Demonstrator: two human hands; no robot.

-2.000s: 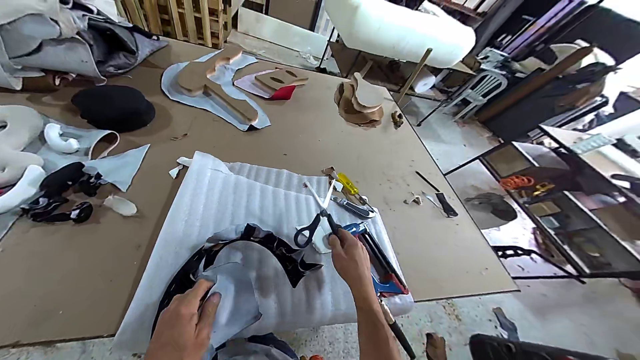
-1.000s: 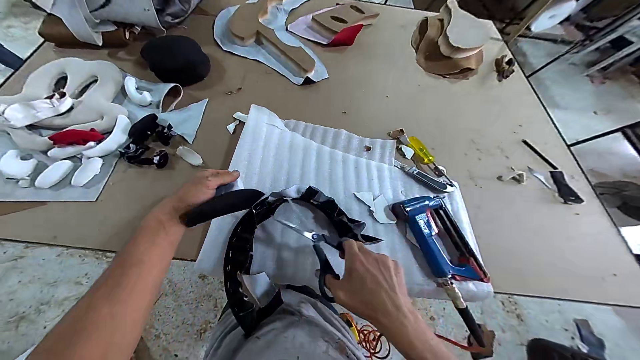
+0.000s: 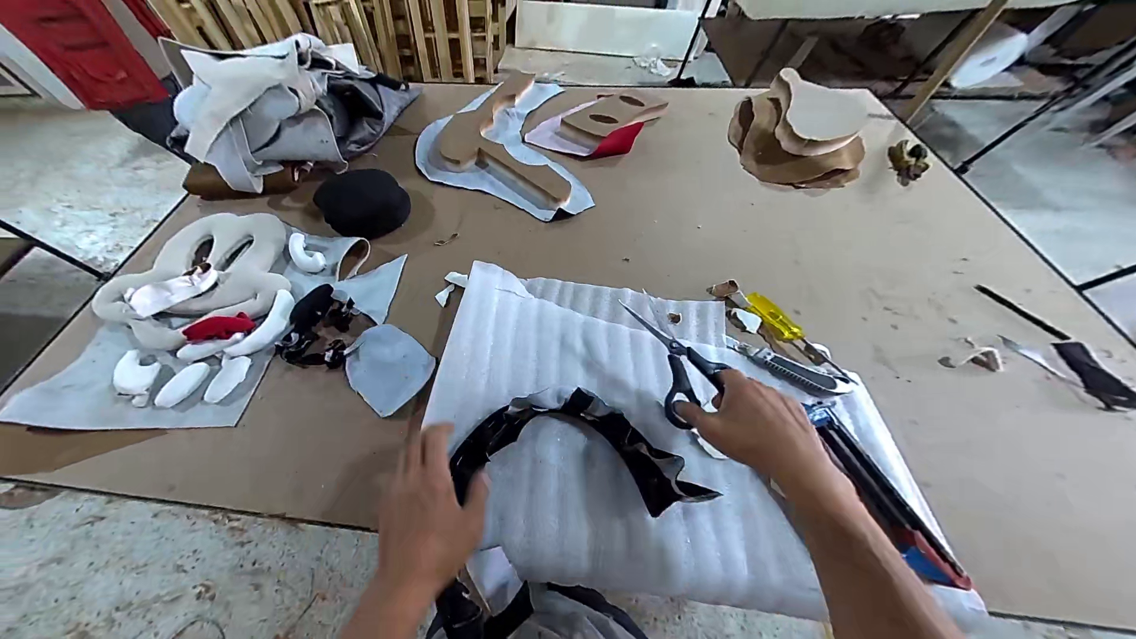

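My right hand (image 3: pixel 754 422) is shut on the black handles of a pair of scissors (image 3: pixel 679 359), whose parted blades point up and left over the white foam sheet (image 3: pixel 568 355). My left hand (image 3: pixel 435 501), fingers spread, is at the left end of a curved black strip (image 3: pixel 621 435) with a notched edge; whether it touches the strip is hard to tell. The strip arches over the foam, and its lower part runs to the near edge. A utility knife (image 3: pixel 794 368) and a yellow-handled tool (image 3: pixel 774 317) lie beyond my right hand.
A blue staple gun (image 3: pixel 887 497) lies right of my right forearm. Padded white shapes (image 3: pixel 182 382), a grey fabric piece (image 3: pixel 388 368) and a black padded piece (image 3: pixel 362 202) are at left. Cut brown shapes (image 3: pixel 532 177) and a fabric pile (image 3: pixel 266 106) lie farther back on the table (image 3: pixel 674 240).
My left hand held a black padded piece one second ago and no longer does; that piece is now beyond the padded shapes. My right hand has moved the scissors away from inside the curved strip.
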